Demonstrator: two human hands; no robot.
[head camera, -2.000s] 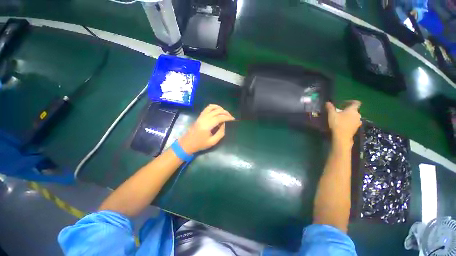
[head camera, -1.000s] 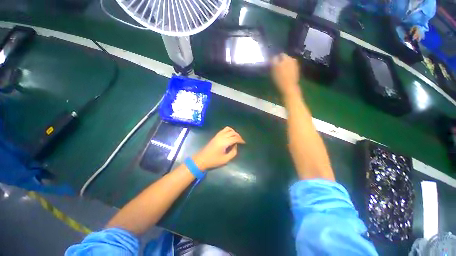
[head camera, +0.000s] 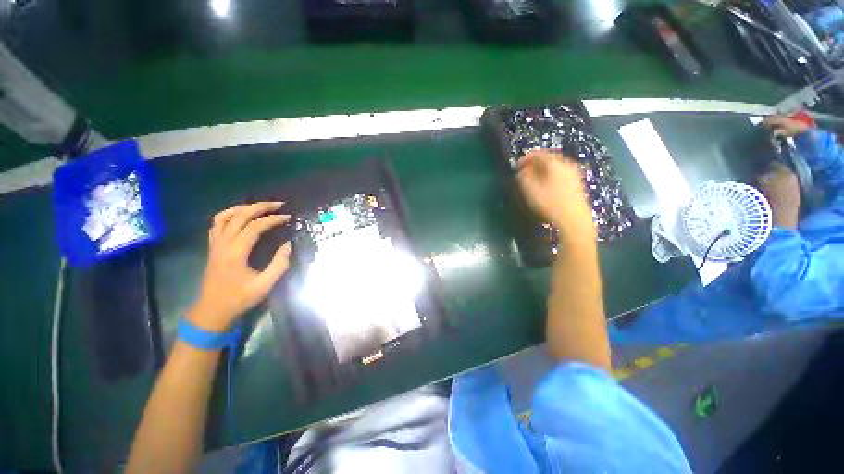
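A tablet unit with a glaring silver-white face lies in a black carrier tray on the green bench before me. Its circuit board, with a teal spot, is at the far end. My left hand, with a blue wrist strap, is at the unit's upper left corner, fingers apart and thumb near the edge; I see nothing in it. My right hand is over the black parts tray, among heaped small shiny parts. Its fingertips point down and are blurred; whether they hold a part cannot be told.
A blue bin with white pieces stands at left, a black smartphone below it. At right are a white strip, a small white fan and another person's blue sleeves. Black trays lie on the conveyor beyond the white edge.
The view has turned right. A unit in its tray now lies on the bench in front of me. My right hand has moved from the conveyor to the parts tray; my left hand is at the unit.
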